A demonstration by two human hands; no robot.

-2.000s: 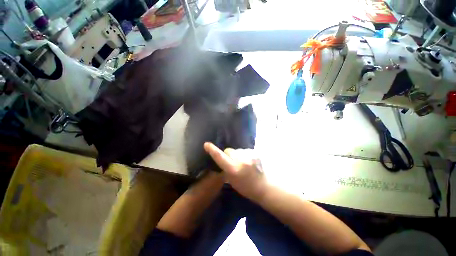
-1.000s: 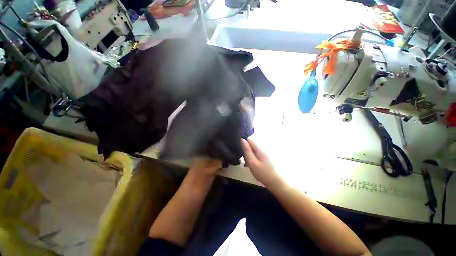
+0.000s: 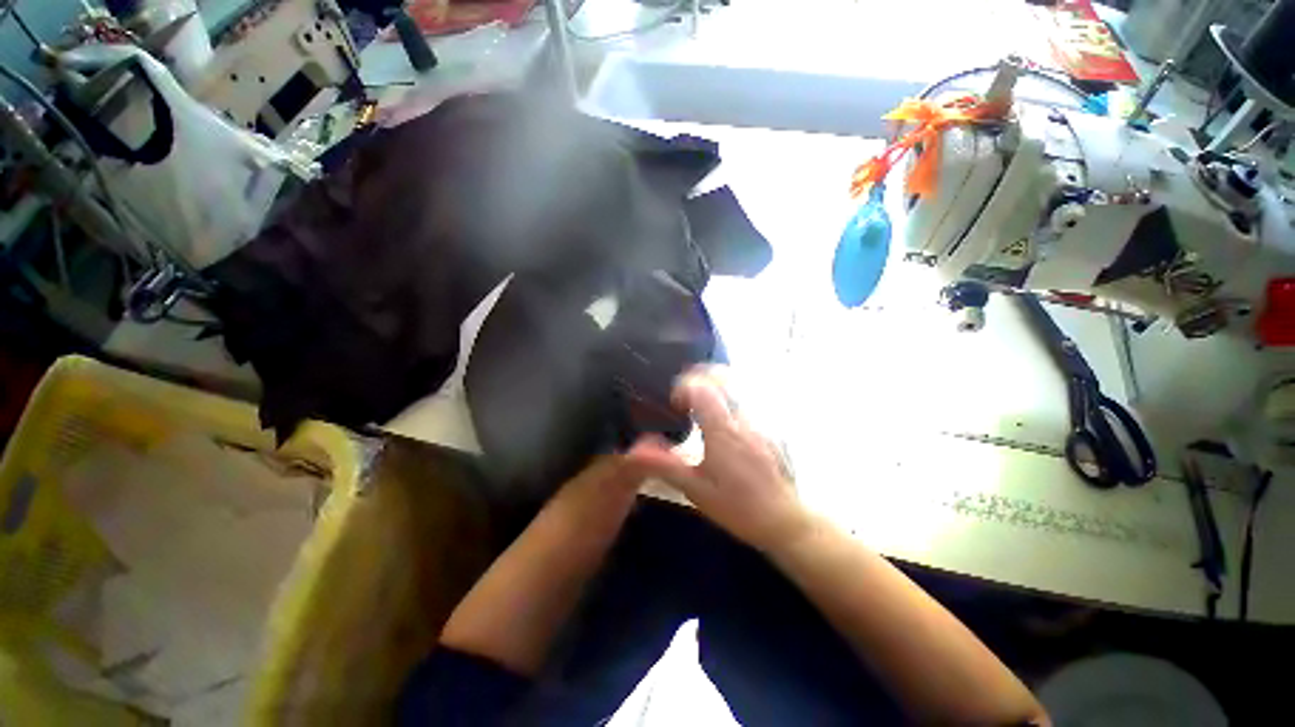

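Note:
A dark garment panel [image 3: 568, 376] lies at the table's front edge, partly blurred by haze. My right hand [image 3: 724, 462] is at its right side, with thumb and fingers apart near the cloth's edge. My left hand [image 3: 614, 476] is mostly hidden under or behind the cloth and my right hand, so its grip does not show. A large dark garment pile [image 3: 355, 270] spreads to the left and back. A small cut piece [image 3: 729, 232] sticks out at the pile's right side.
The white sewing machine [image 3: 1094, 213] stands at right, with an orange cloth strip [image 3: 930, 135] and a blue plastic piece [image 3: 862, 253]. Black shears [image 3: 1094, 412] and slim dark snips [image 3: 1204, 533] lie on the table. A yellow crate [image 3: 320, 568] holds pale pieces at lower left.
Since a second ago, my right hand has turned inward over the cloth's edge with its fingers spread. The front panel has shifted slightly, and my left hand is more covered.

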